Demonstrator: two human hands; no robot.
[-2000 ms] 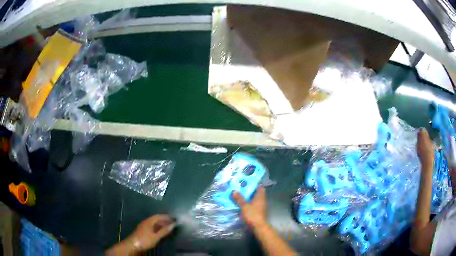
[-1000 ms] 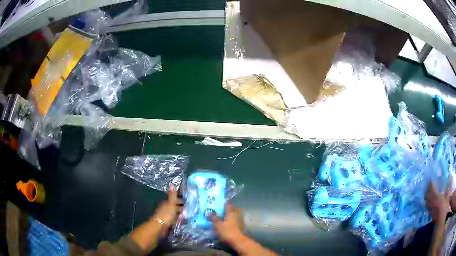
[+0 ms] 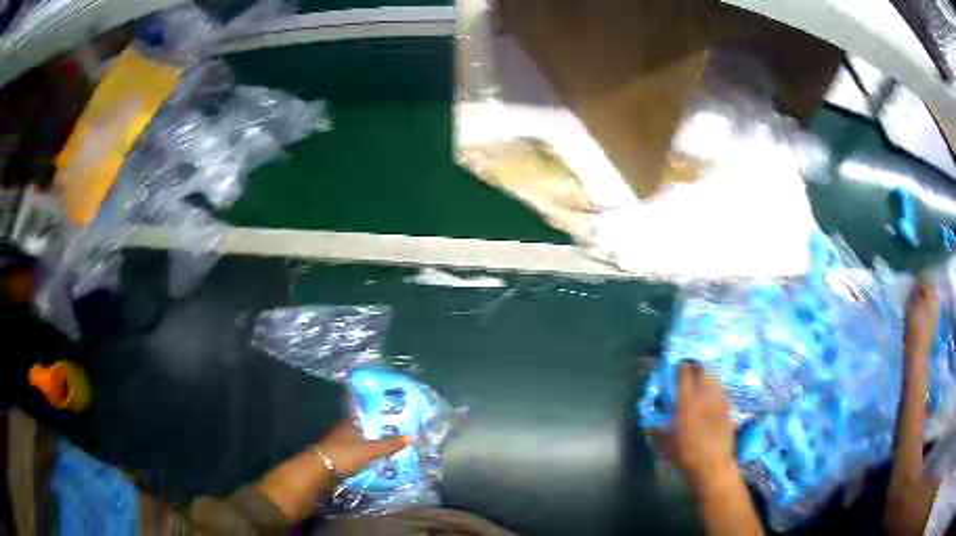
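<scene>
A light-blue bagged controller shell [image 3: 390,403] lies at the front of the dark bench. My left hand [image 3: 362,445] holds it, fingers across its lower part. My right hand [image 3: 697,419] is at the left edge of the pile of bagged parts [image 3: 807,351], with its fingers on a blue part [image 3: 657,403]. The hand is blurred and hides most of that part. A flat empty clear bag [image 3: 327,335] lies just behind the shell in my left hand.
Crumpled film [image 3: 210,141] and a yellow-orange packet [image 3: 113,131] lie back left. A tape dispenser [image 3: 60,385] is at far left, above blue parts [image 3: 92,492]. An opened cardboard sheet [image 3: 702,225] is at the back. A co-worker's hand [image 3: 919,314] is at right.
My right hand has left the shell at the front and moved right to the pile. My left hand has closed over that shell, which now sits slightly further left. The co-worker's hand has risen.
</scene>
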